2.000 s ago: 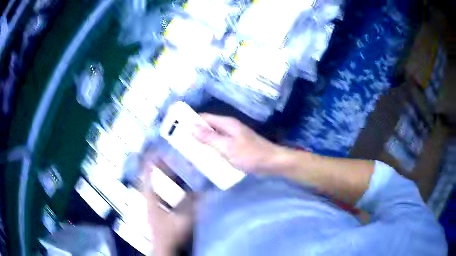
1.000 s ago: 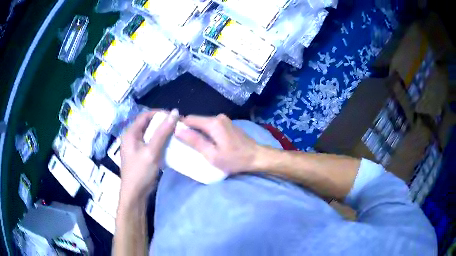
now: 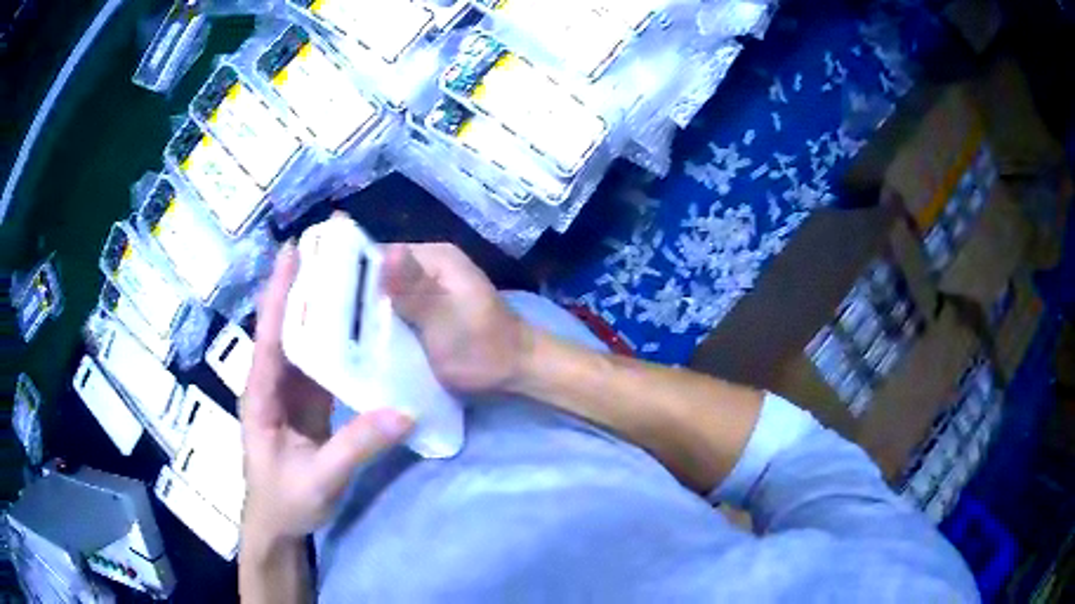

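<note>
A closed white power bank (image 3: 375, 342) is held between my two hands close to my body, tilted, with its dark slotted end towards the camera. My left hand (image 3: 295, 442) holds it along its left side, with the thumb near its lower part. My right hand (image 3: 454, 316) grips its right side, with the fingertips near the slotted end. Open shells with yellow strips and green ends (image 3: 242, 142) lie in rows in clear plastic bags beyond my hands. Plain white covers (image 3: 212, 446) lie on the black surface at the left.
A grey box with buttons (image 3: 100, 519) stands at the lower left. A green surface with a pale edge line (image 3: 61, 89) runs along the far left. White scraps (image 3: 713, 254) litter the blue floor at the right. Open brown cartons (image 3: 790, 301) hold rows of units.
The power bank has turned so that its slotted end faces the camera. My left hand has opened around its left side. A second before that, my left hand was at a separate white cover.
</note>
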